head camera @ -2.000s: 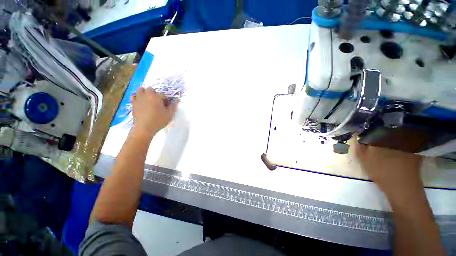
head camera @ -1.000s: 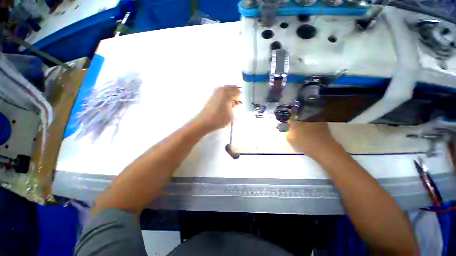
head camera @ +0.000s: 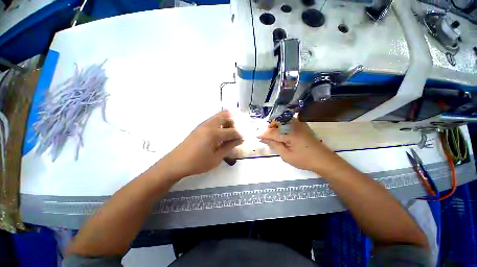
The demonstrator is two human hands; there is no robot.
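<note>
My left hand (head camera: 212, 143) is at the left of the needle area, thumb and fingertips close together under the bright light. My right hand (head camera: 293, 143) is at the right of it, fingertips pointing at the left hand's. Glare hides whether either hand pinches a cord piece. The white sewing machine head (head camera: 334, 47) with a blue stripe stands over them; its shiny metal lever guard (head camera: 289, 70) is just above the fingers. A heap of thin lilac-grey cord pieces (head camera: 73, 107) lies at the table's left.
Snips (head camera: 422, 172) with dark blades lie at the right edge, beside a yellow-green ring (head camera: 454, 144). A few thin thread bits (head camera: 146, 146) lie between heap and left hand. White tape (head camera: 413, 73) hangs over the machine arm. A grey scale (head camera: 251, 197) runs along the front edge.
My left hand has come from the cord heap to the needle area. My right hand's fingertips now point left towards it. The camera view has turned to the right.
</note>
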